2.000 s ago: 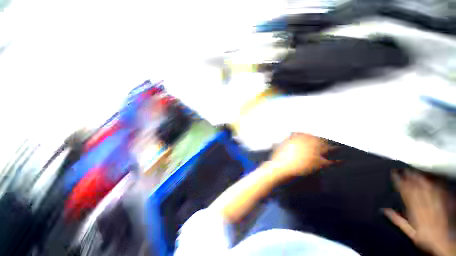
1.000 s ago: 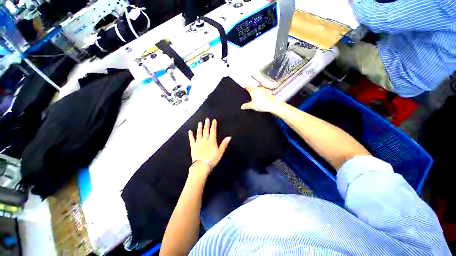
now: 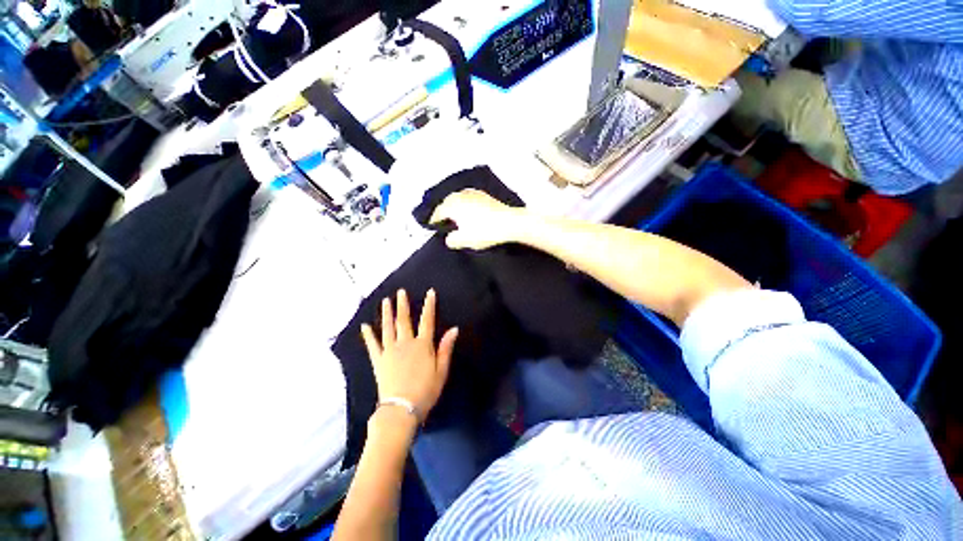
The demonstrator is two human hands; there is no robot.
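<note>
A black cut panel (image 3: pixel 465 298) lies over the front edge of the white machine table (image 3: pixel 253 423) and hangs down toward my lap. My left hand (image 3: pixel 407 357) lies flat on it with fingers spread. My right hand (image 3: pixel 472 220) grips the panel's upper edge, which is folded up around the fingers. The presser foot and needle (image 3: pixel 364 208) of the sewing machine are just beyond, to the left of my right hand. The panel does not lie under them.
A heap of black pieces (image 3: pixel 158 275) lies on the table's left. A wrapped tray (image 3: pixel 610 132) and yellow-brown board (image 3: pixel 692 42) are at the right end. A blue crate (image 3: pixel 845 301) stands on the floor at right. A person in a striped shirt (image 3: pixel 898 95) is beyond.
My right hand has moved left along the panel and now grips and folds its upper edge. My left hand has shifted slightly left and nearer me. The panel's left end has moved right.
</note>
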